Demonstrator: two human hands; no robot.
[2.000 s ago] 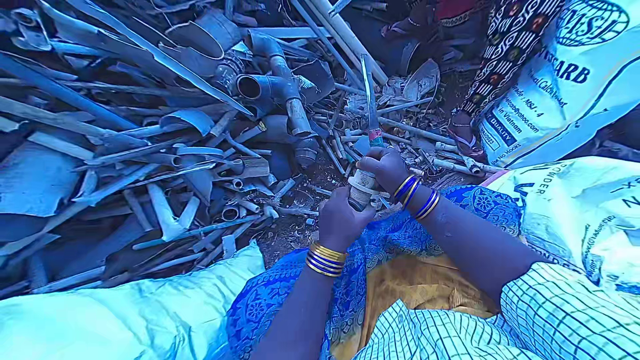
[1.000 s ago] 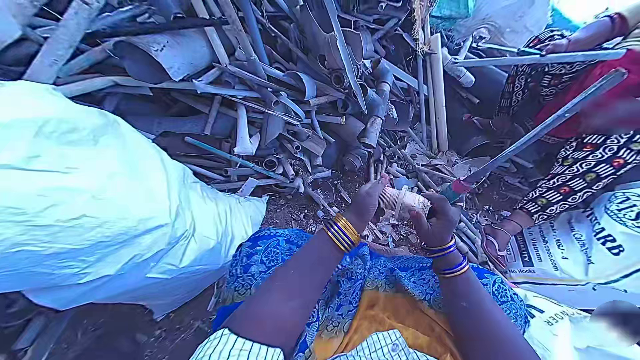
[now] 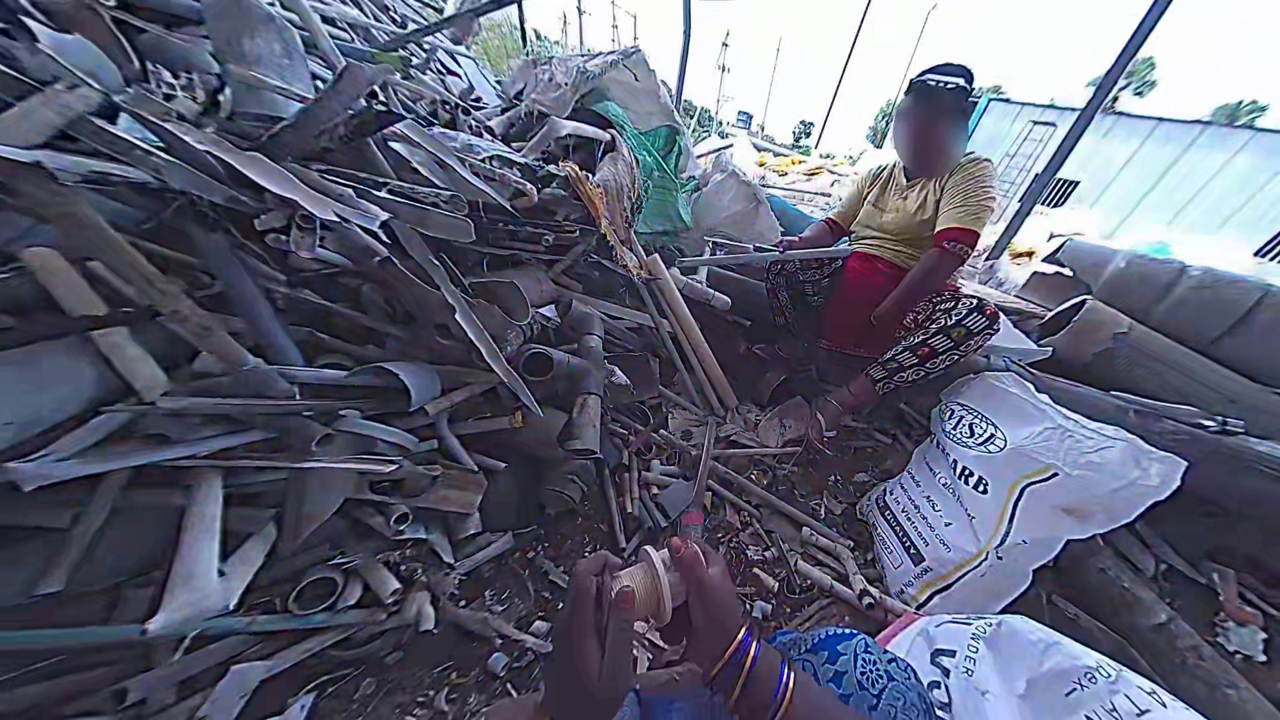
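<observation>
At the bottom centre, my left hand [image 3: 592, 635] grips the left side of a pale, ribbed cylindrical plastic piece [image 3: 642, 590] with a round flange. My right hand [image 3: 705, 605] closes around its right side and also holds a long blade-like tool [image 3: 704, 465], whose reddish handle end shows above my fingers. The tool points up and away over the scrap. A grey pipe with a branching fitting [image 3: 583, 380] lies in the heap beyond my hands.
A large heap of scrap pipes [image 3: 330, 400] fills the left. Another person [image 3: 910, 230] sits at the upper right, holding a long rod [image 3: 765, 257]. White printed sacks [image 3: 1020, 490] lie at the right, beside large pipes [image 3: 1160, 345].
The view has swung up, bringing the seated person's upper body into sight. The blade-like tool, slanted to the right one second ago, now points away from me. Both hands still hold the pale piece.
</observation>
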